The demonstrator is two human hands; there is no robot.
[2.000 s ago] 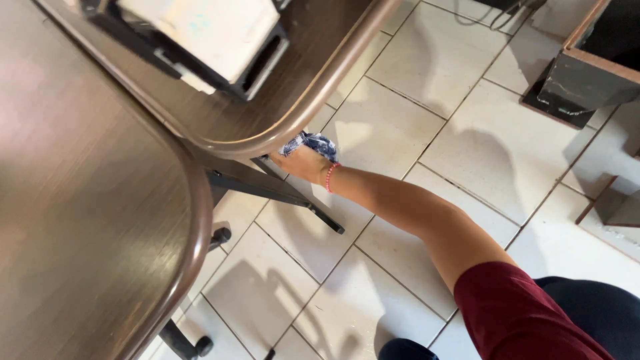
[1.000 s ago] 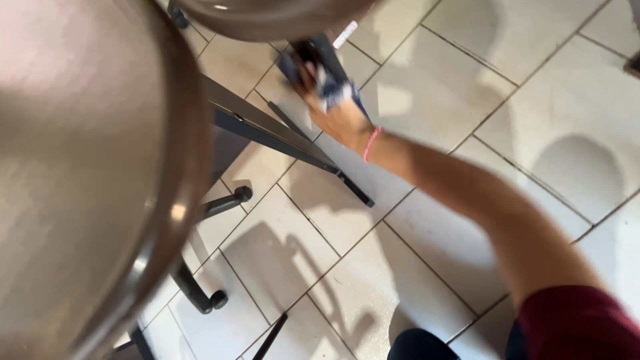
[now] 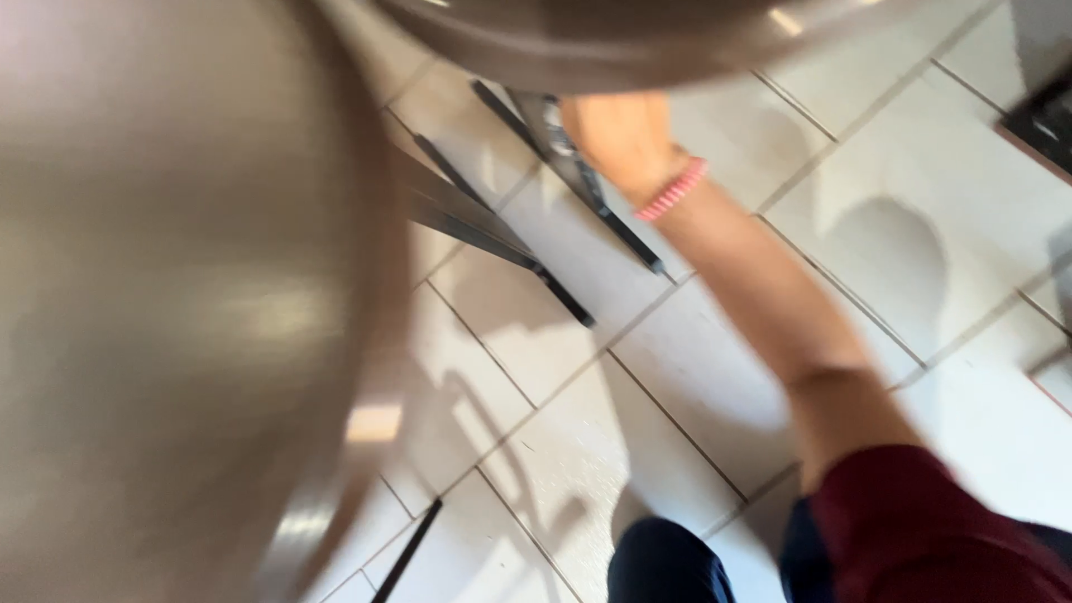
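Note:
My right hand (image 3: 624, 138), with a pink-and-white bracelet at its wrist, reaches in from the lower right to just below the rim of the upper brown table (image 3: 670, 59). A dark blue-and-white patterned cloth (image 3: 556, 130) shows at its finger side, against a dark metal table leg (image 3: 586, 184). The rim and blur hide part of the fingers, which appear closed around the cloth and the leg. My left hand is out of view.
A second brown table (image 3: 184, 293) with a rounded edge fills the left side. Another dark leg (image 3: 486, 239) slants out beneath it over the pale floor tiles (image 3: 536, 469). A dark object (image 3: 1043, 126) stands at the right edge.
The cloth was bunched in my right hand in both earlier frames. Much of it and of the fingers is now hidden by the table rim and the hand. The view has shifted.

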